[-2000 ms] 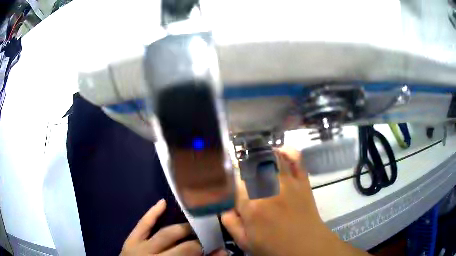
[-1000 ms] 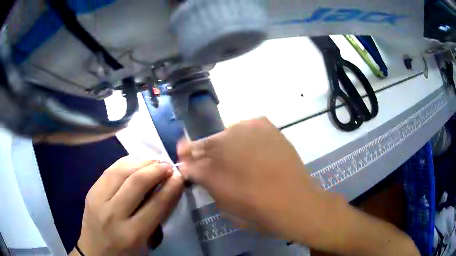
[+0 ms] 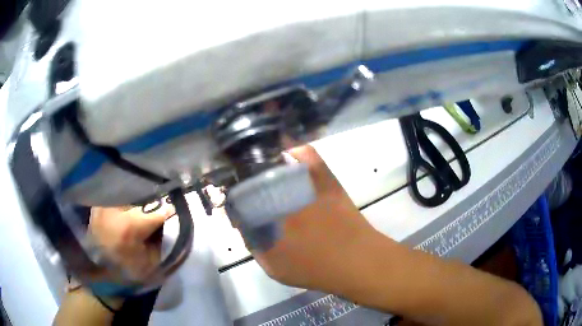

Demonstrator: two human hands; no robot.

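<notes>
The white sewing machine head point(image 3: 274, 57) with a blue stripe fills the upper view. My right hand point(image 3: 300, 223) is behind the grey knob and tension dial point(image 3: 255, 137), near the needle area; its fingertips are mostly hidden. My left hand point(image 3: 127, 235) is left of the needle area, partly covered by the shiny guard loop point(image 3: 57, 210), fingers bent. White fabric point(image 3: 191, 286) runs down from the needle area between my hands. A little dark fabric point(image 3: 137, 309) shows beside my left wrist. What the fingers hold is hidden.
Black-handled scissors point(image 3: 437, 162) and yellow-green snips point(image 3: 464, 117) lie right of the machine. The table's grey ruler edge point(image 3: 485, 219) curves along the front right. A blue crate point(image 3: 537, 261) stands below the edge.
My hands were together at the fabric in front of the needle; now they are apart and further up, by the needle area. The view has shifted, and less navy fabric shows.
</notes>
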